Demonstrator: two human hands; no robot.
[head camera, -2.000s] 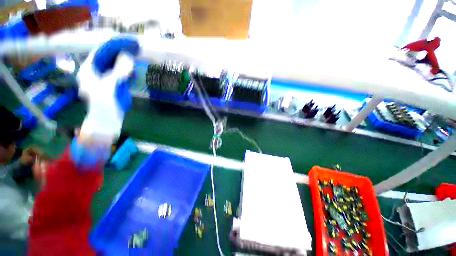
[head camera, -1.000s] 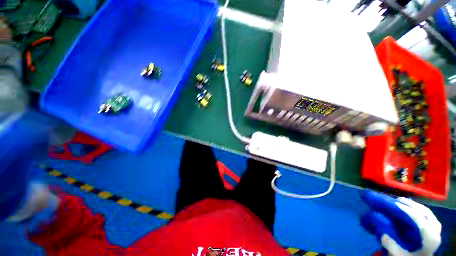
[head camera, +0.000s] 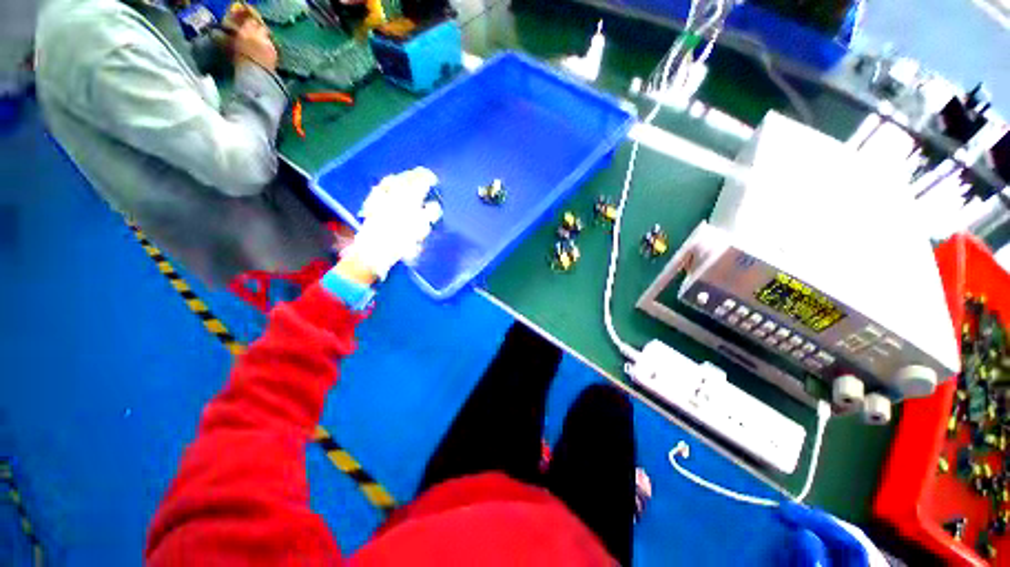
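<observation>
My left hand (head camera: 401, 219), in a white and blue glove, reaches over the near left part of the blue tray (head camera: 523, 83). Its fingers and anything in them are hidden by the back of the glove. One small circuit board (head camera: 493, 192) lies in the tray, right of the hand. My right hand (head camera: 822, 537), gloved, is cut off by the lower right edge; only blue parts show. The thin white test cable (head camera: 725, 496) hangs in a loop off the bench edge, its pale plug end free, left of the right hand.
Several loose boards (head camera: 567, 257) lie between the blue tray and the electronic load (head camera: 775, 316), which shows yellow digits. The power strip (head camera: 720, 405) lies at the bench edge. The red-orange tray (head camera: 925, 476) holds many boards. Another person's sleeve (head camera: 188, 116) is at upper left.
My left arm has come from the lower left to over the blue tray. My right hand has moved partly out of the picture. The view has turned left.
</observation>
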